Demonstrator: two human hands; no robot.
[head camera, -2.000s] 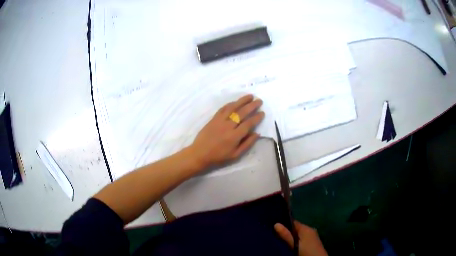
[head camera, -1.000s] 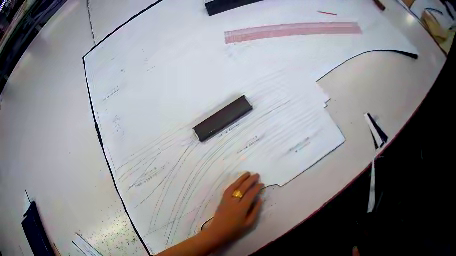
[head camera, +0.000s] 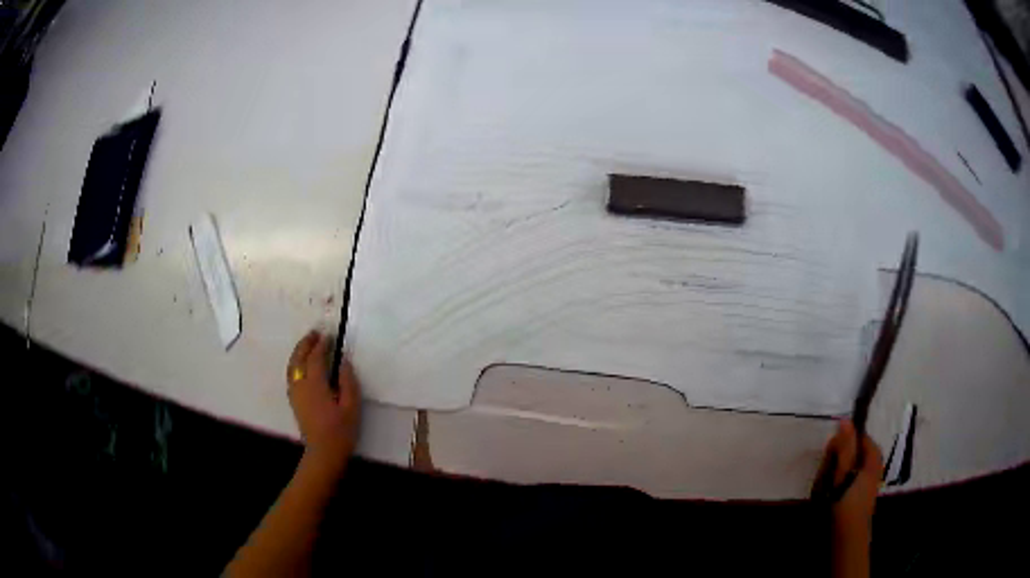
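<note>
A large white paper pattern (head camera: 542, 248) with fine curved lines lies on the table, a dark edge along its left side. Its near edge has a wide shallow notch. My left hand (head camera: 323, 390) is at its near left corner, fingers and thumb either side of the dark edge, pinching it; the fingertips are blurred. My right hand (head camera: 853, 461) holds long dark shears (head camera: 888, 327) by the handles at the near right corner, blades pointing away and slightly raised-looking; whether they touch the paper is unclear. A dark bar weight (head camera: 677, 199) lies on the paper.
A pinkish ruler (head camera: 887, 138), a long black bar (head camera: 847, 25) and a short black bar (head camera: 993, 127) lie far right. A folded dark piece (head camera: 113, 194) and white strip (head camera: 216, 282) lie left. A narrow offcut (head camera: 904, 446) is beside my right hand.
The view has turned and shifted left. My left hand has moved from the notched near edge to the near left corner. My right hand and the shears have come back into view.
</note>
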